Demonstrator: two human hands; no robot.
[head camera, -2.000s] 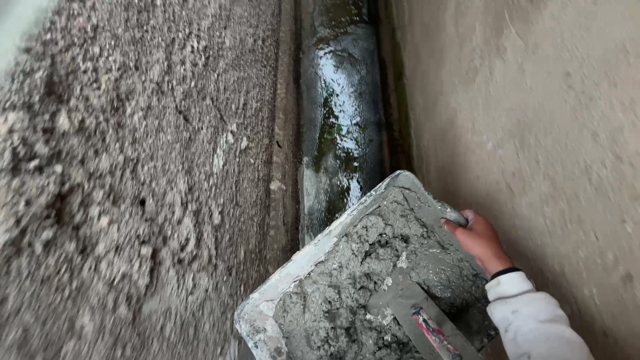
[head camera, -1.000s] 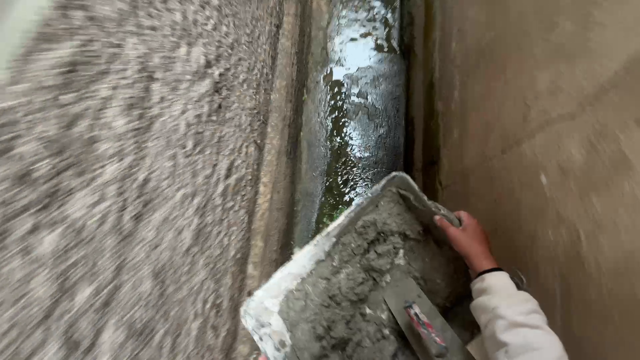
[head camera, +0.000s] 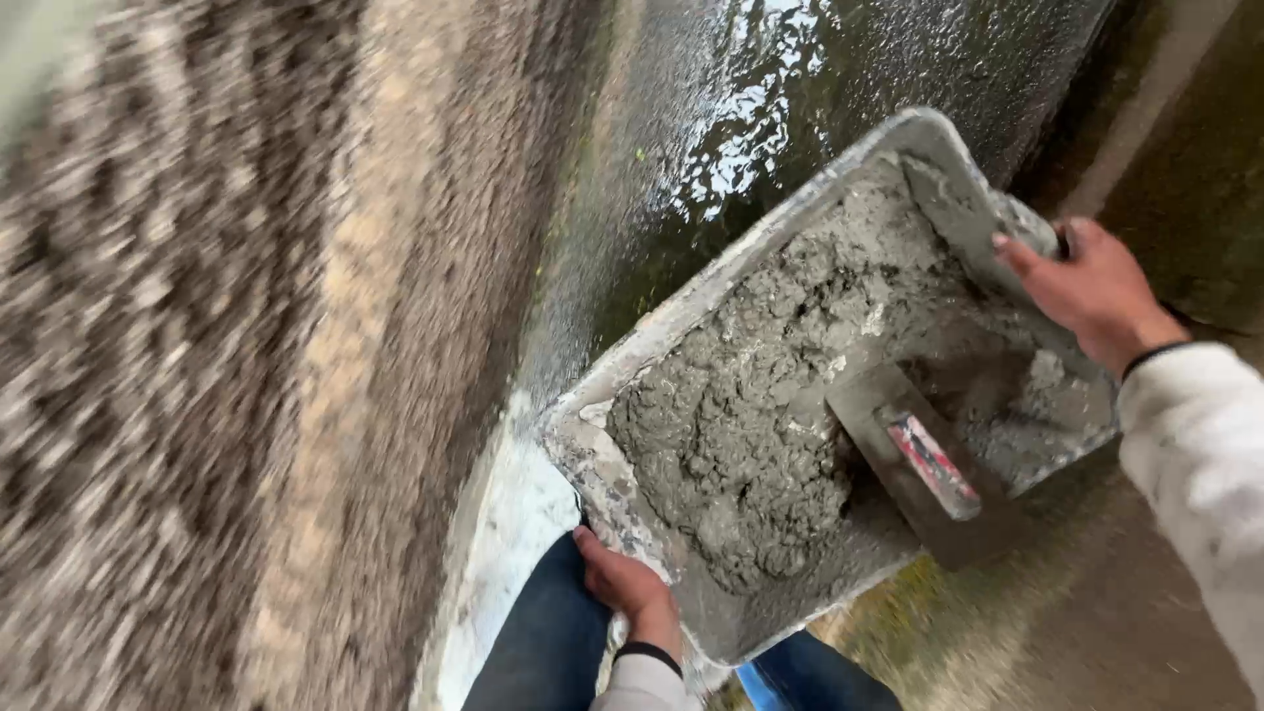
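A rectangular tray (head camera: 681, 308) smeared with dried cement is held up at a slant across the view. Wet grey mortar (head camera: 760, 405) fills much of it. My right hand (head camera: 1096, 286) grips its upper right end, fingers curled at the rim. At the lower left end, my left hand (head camera: 624, 583) holds the edge, its fingers partly hidden beneath. A plastering trowel (head camera: 928, 469) with a red and white handle rests on the mortar, its blade reaching over the tray's lower side.
Wet, shiny concrete channel floor (head camera: 741, 148) lies beyond the tray. Rough ground or wall (head camera: 148, 395) runs along the left, blurred, with a paler ledge (head camera: 346, 296). My legs in dark trousers (head camera: 548, 632) show below the tray. Brown surface (head camera: 1136, 612) lies at the lower right.
More of the tray shows, and my left hand at its lower left end has come into full view. My legs now show too. The view has turned and shifted.
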